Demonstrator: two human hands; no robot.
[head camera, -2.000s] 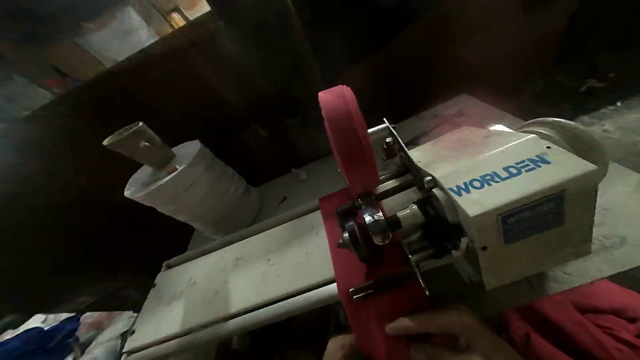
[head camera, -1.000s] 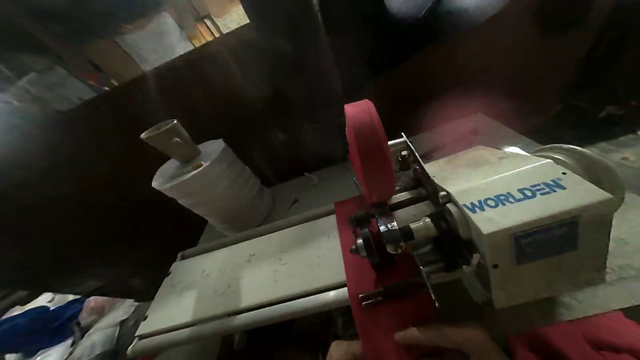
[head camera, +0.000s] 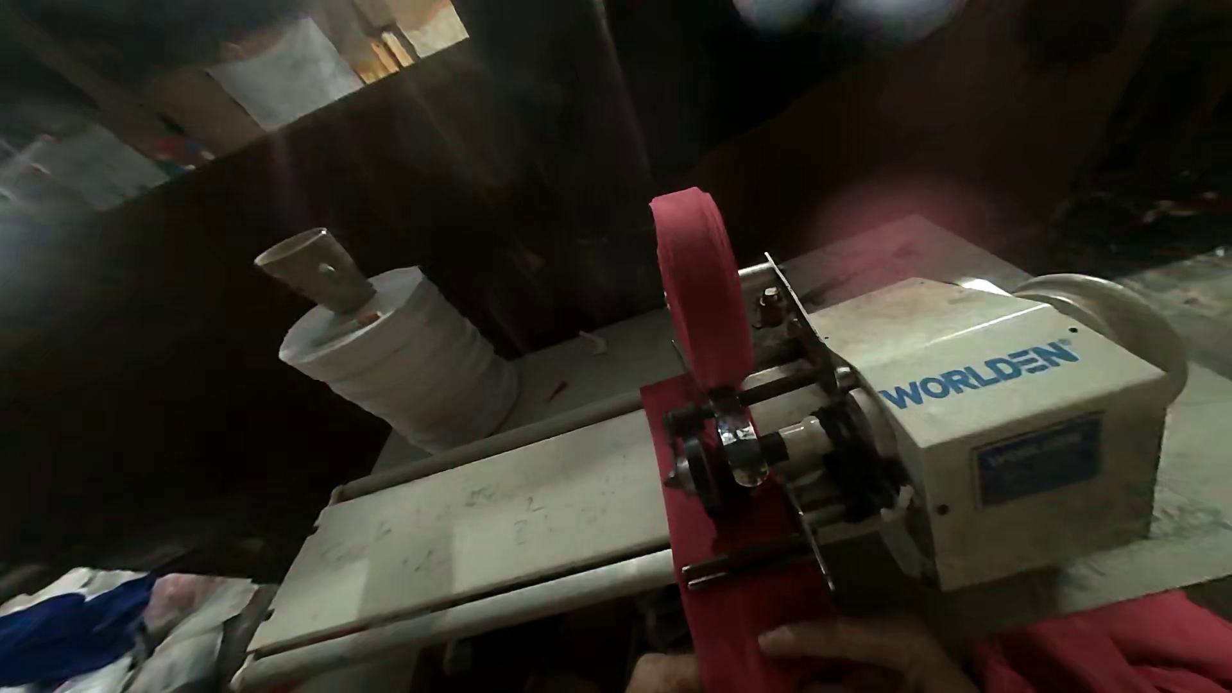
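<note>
A cream Worlden machine (head camera: 1020, 423) stands on a table, with rollers and a round cutting part at its left end. Above that end a narrow red fabric roll (head camera: 703, 289) stands on edge. A red fabric strip (head camera: 751, 577) passes beneath the machine's metal parts and down to the bottom edge. My right hand (head camera: 857, 650) lies on the strip's right side, fingers pointing left. My left hand (head camera: 666, 672) is at the strip's left edge, mostly cut off by the frame; its fingers seem to hold that edge.
Left of the machine extends a pale flat plate (head camera: 500, 520) between two metal bars. Behind it a large white roll (head camera: 404, 361) carries a tilted cup (head camera: 318, 269). Red cloth (head camera: 1116, 650) lies at the lower right, blue cloth (head camera: 77, 626) at the lower left.
The view has shifted, so the machine sits lower and farther right in it. Both hands remain at the red strip.
</note>
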